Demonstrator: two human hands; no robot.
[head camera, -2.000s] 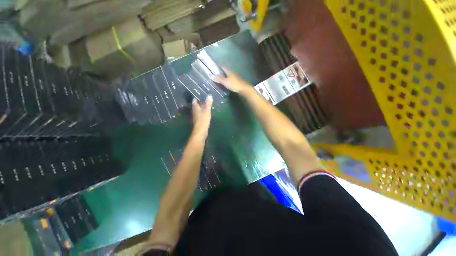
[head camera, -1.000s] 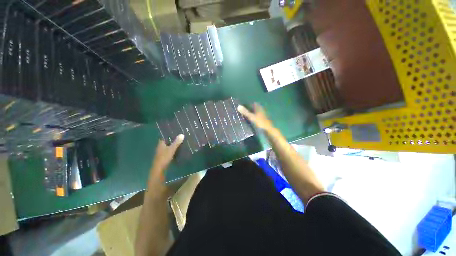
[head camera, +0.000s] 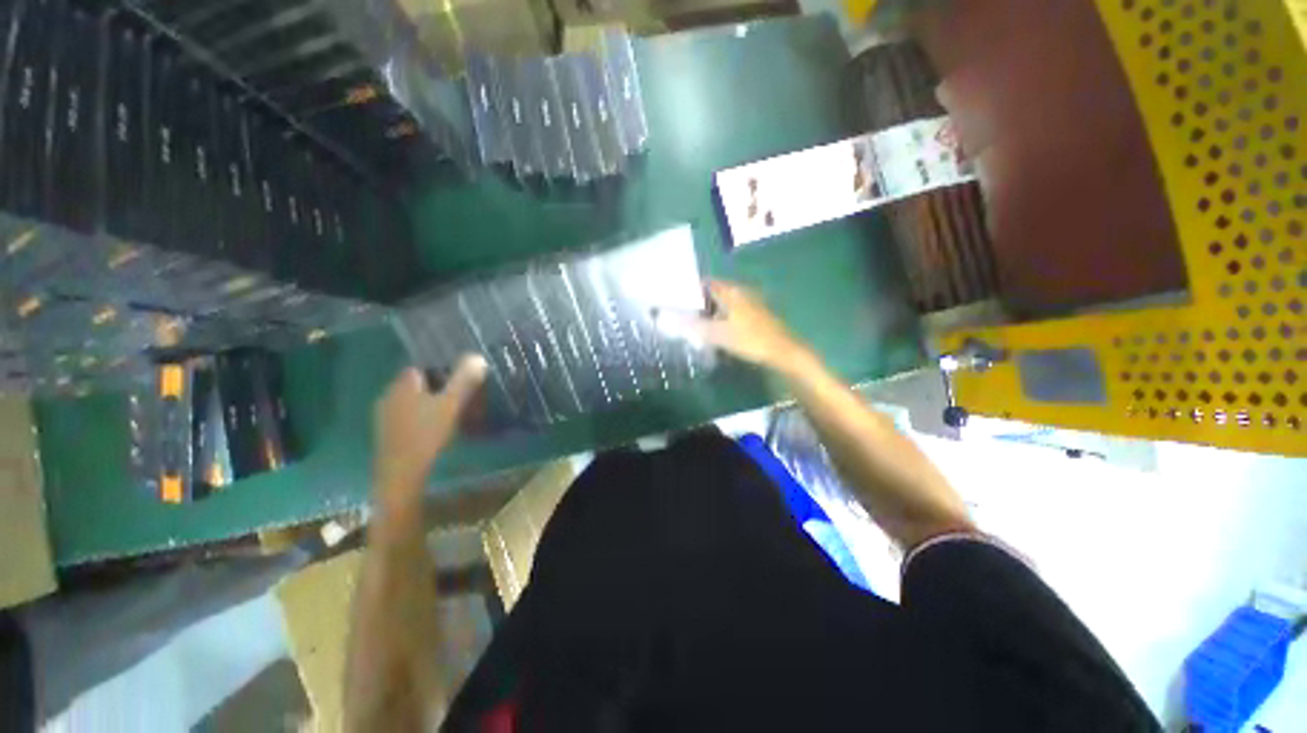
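Observation:
A row of black retail boxes lies on edge at the middle front of the green packing table. My left hand is at its left end, thumb against the boxes. My right hand is at its right end, fingers on the last box, which shines with glare. The row is held between both hands. A second row of boxes stands behind it, untouched. White-faced boxes lie end to end from the outlet curtain onto the table.
Tall stacked boxes fill the left. A few boxes with orange corners stand at the front left. The roller conveyor, red-brown outlet curtain and yellow guard are at right. An open carton is below the table edge.
Both hands stay at the ends of the front row, which has shifted slightly and now shows glare at its right end. The white-faced boxes have come further out to the left.

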